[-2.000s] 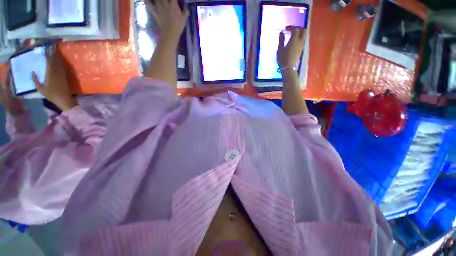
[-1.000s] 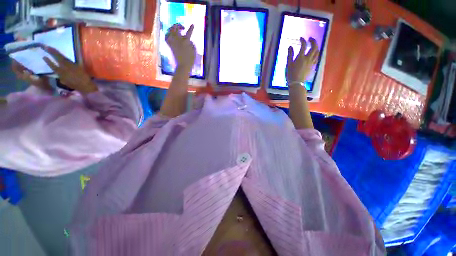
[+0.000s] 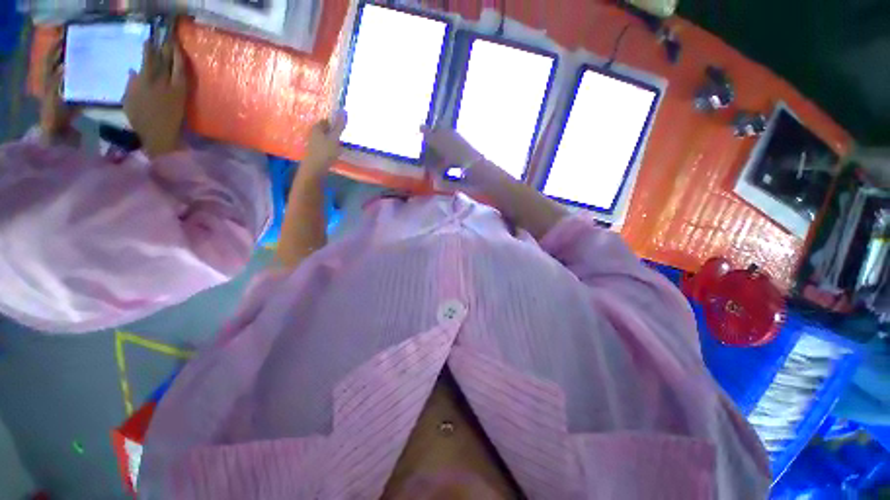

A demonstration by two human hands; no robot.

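Observation:
Three tablets with glaring white screens lie side by side on pale backing: the left tablet [image 3: 395,80], the middle tablet [image 3: 505,93] and the right tablet [image 3: 598,139]. Thin dark cords reach the top edges of the middle and right ones. My left hand [image 3: 326,140] is at the left tablet's lower left corner. My right hand [image 3: 449,151] is at its lower right corner, and my wrist crosses the middle tablet's lower end. The fingers are small and partly hidden, so I cannot tell whether either hand grips the tablet.
A co-worker at left holds a lit tablet [image 3: 105,62]. A dark tablet [image 3: 788,161] lies on pale backing at right, near silver metal lumps [image 3: 714,90]. A red round dish [image 3: 742,305] is at the edge of the orange bench [image 3: 683,210]. A blue crate [image 3: 722,356] holds pale sheets.
My right hand has moved left from the right tablet to the left tablet. My left hand has moved from its screen to its lower corner. The coloured screens are now white. The view has turned.

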